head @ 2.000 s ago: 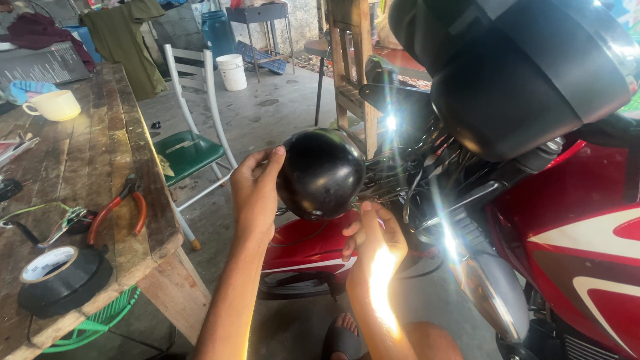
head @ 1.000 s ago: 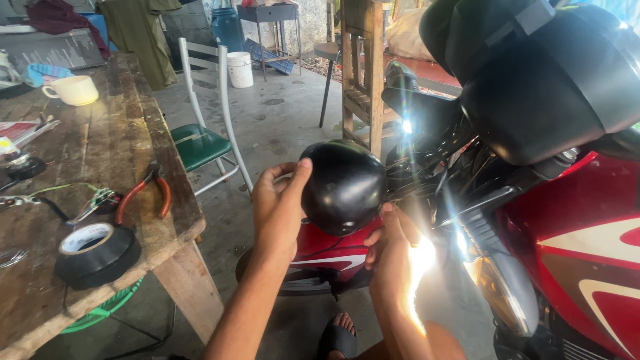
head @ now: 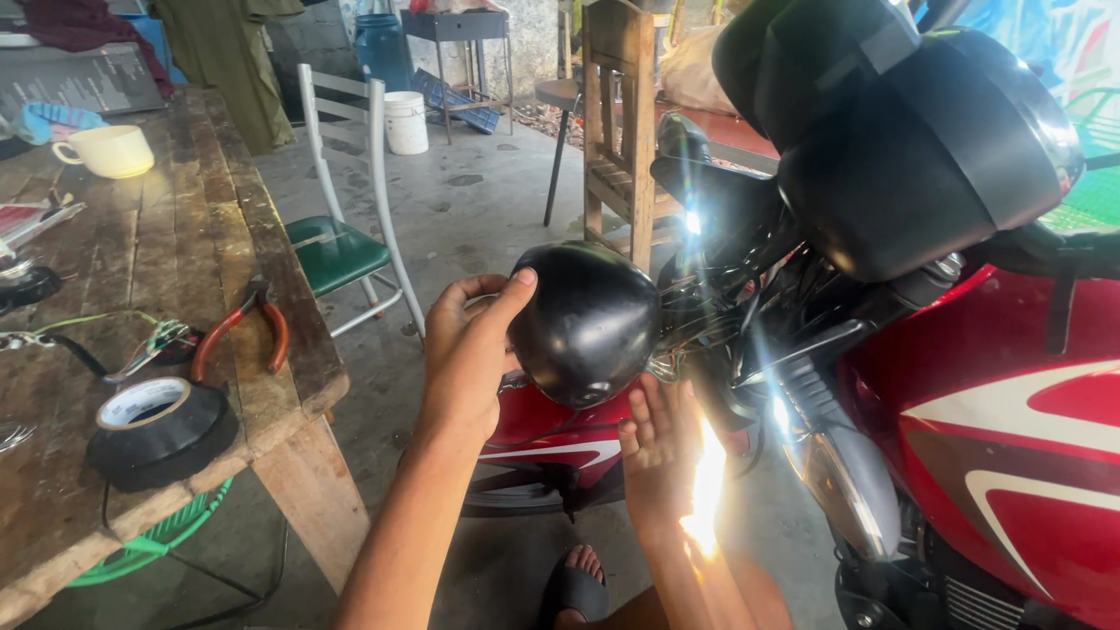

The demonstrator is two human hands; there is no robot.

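My left hand (head: 468, 350) grips the left side of a rounded black headlight shell (head: 588, 324), thumb on its near surface, the fingers partly hidden behind it. Just below and right of the shell, my right hand (head: 661, 437) is raised with its fingers extended, near thin wires (head: 669, 366); whether a fingertip touches them I cannot tell. More wires run between the shell and the motorcycle's front end. Beneath the shell is the red front fender (head: 560, 442). The black instrument housing (head: 910, 149) stands higher up at the right.
On the wooden table (head: 188, 254) at left lie red-handled pliers (head: 241, 328), a roll of black tape (head: 162, 433), stripped wires (head: 153, 346) and a cream cup (head: 107, 151). A green-seated metal chair (head: 337, 254) stands beyond. The red fuel tank (head: 1006, 394) fills the right side.
My right hand's fingers have straightened out beneath the shell, where they were bent before. My left hand keeps its hold on the shell.
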